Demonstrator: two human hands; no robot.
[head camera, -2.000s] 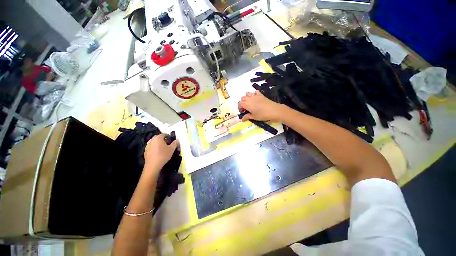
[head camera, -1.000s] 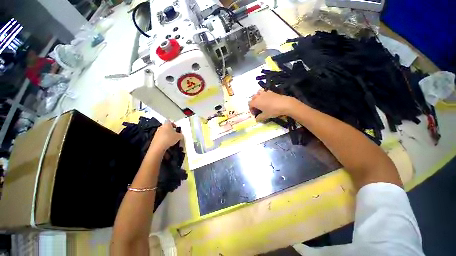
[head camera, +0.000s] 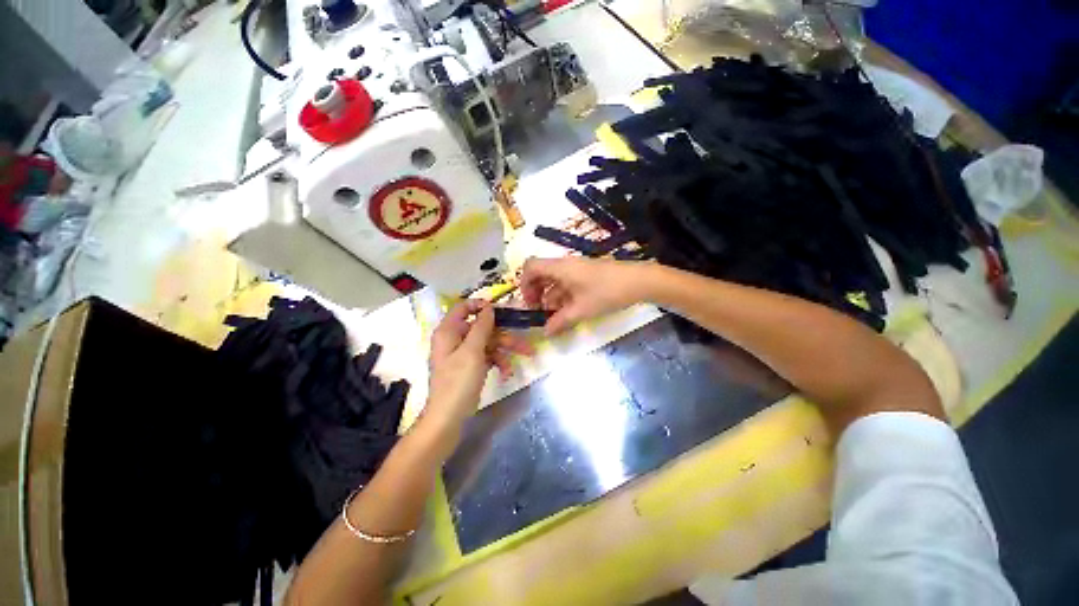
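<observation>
A short black strip (head camera: 518, 317) is held between my two hands, just in front of the needle area. My left hand (head camera: 464, 346) pinches its left end. My right hand (head camera: 570, 292) pinches its right end. The white sewing machine head (head camera: 367, 178) with its red badge stands behind and left of my hands. The fingers partly hide the needle area and guide. A large loose heap of black strips (head camera: 757, 178) lies right of the machine, and a smaller heap (head camera: 325, 403) lies left of my left wrist.
The dark metal plate (head camera: 615, 414) lies in front of my hands, edged with yellow tape. A cardboard carton (head camera: 45, 408) lies on its side at left. Red-handled snips (head camera: 997, 270) and a white crumpled wad (head camera: 1003, 182) are at the right edge. A blue bin (head camera: 958, 47) is at upper right.
My left hand has moved right from the left heap to the needle area and has met my right hand, which has moved slightly left. The strip now shows between them. The view has shifted.
</observation>
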